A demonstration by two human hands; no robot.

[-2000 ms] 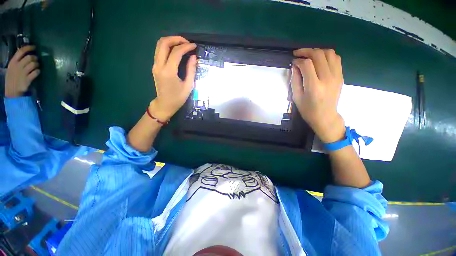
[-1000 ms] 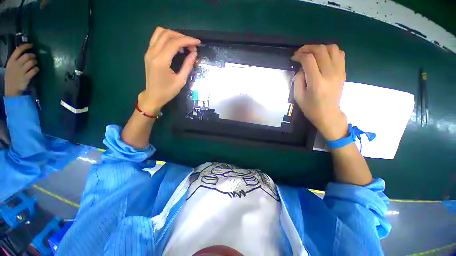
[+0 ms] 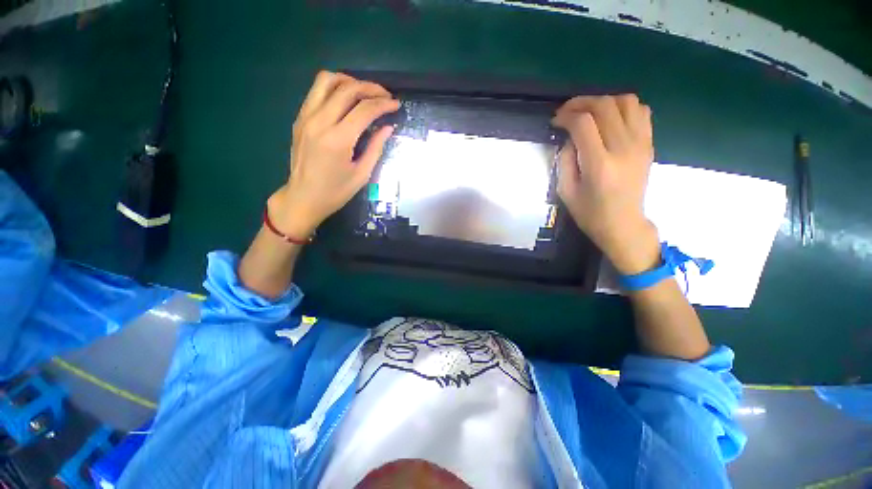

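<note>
An opened tablet unit (image 3: 468,191) with a glaring silvery middle lies inside a thick black tray (image 3: 459,271) in front of me. My left hand (image 3: 330,158) is at the unit's upper left corner, thumb and fingertips close together. My right hand (image 3: 612,162) is at the upper right corner, fingers bent over the unit's edge. Whether either hand pinches something small cannot be seen. The circuit board (image 3: 381,205) shows at the unit's left end, partly behind my left hand. A white sheet (image 3: 727,229) lies right of the tray, partly under my right wrist.
Dark tweezers (image 3: 804,191) lie on the green mat (image 3: 239,57) at the far right. A black box with a white band (image 3: 145,205) and a cable lies at the left. Another person's blue sleeve (image 3: 29,258) is at the left edge. A white rail (image 3: 669,33) runs along the back.
My left hand has moved slightly right along the unit's upper edge. My right hand has hardly moved. The other person's hand at the left has gone out of view.
</note>
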